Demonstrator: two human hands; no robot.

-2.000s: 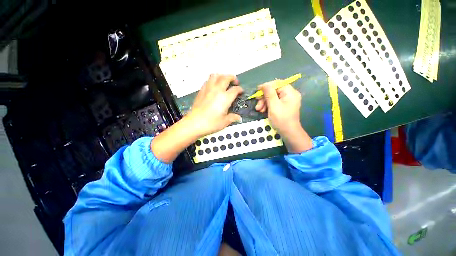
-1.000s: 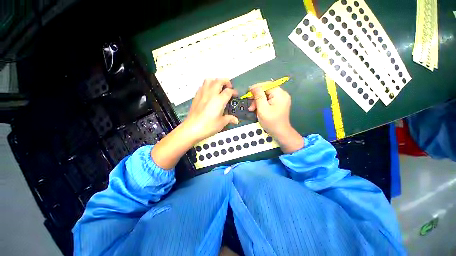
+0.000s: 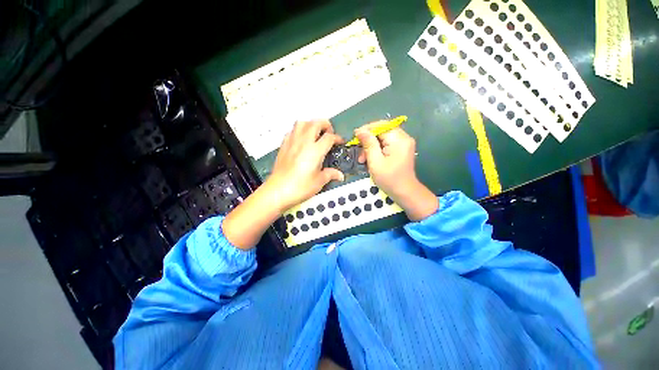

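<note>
My left hand (image 3: 302, 160) holds a small dark plate with round holes (image 3: 345, 158) between thumb and fingers, on the green mat. My right hand (image 3: 390, 157) is closed on a slim yellow pointed tool (image 3: 383, 126), whose tip is at the plate's upper edge; exact contact cannot be told. A white strip with two rows of black dots (image 3: 339, 210) lies in front of me, its right end partly behind my right hand.
Pale stacked liner sheets (image 3: 307, 83) lie beyond my hands. Dotted sheets (image 3: 506, 72) fan out at right over yellow tape (image 3: 483, 148). A narrow pale strip stack (image 3: 613, 43) lies at far right. A black pocketed tray (image 3: 115, 238) with dark plates is at left. A blue sleeve (image 3: 632, 170) shows at right.
The view has shifted slightly. Both hands stay at the plate, and the yellow tool remains in my right hand, with its tip still near the plate's upper part.
</note>
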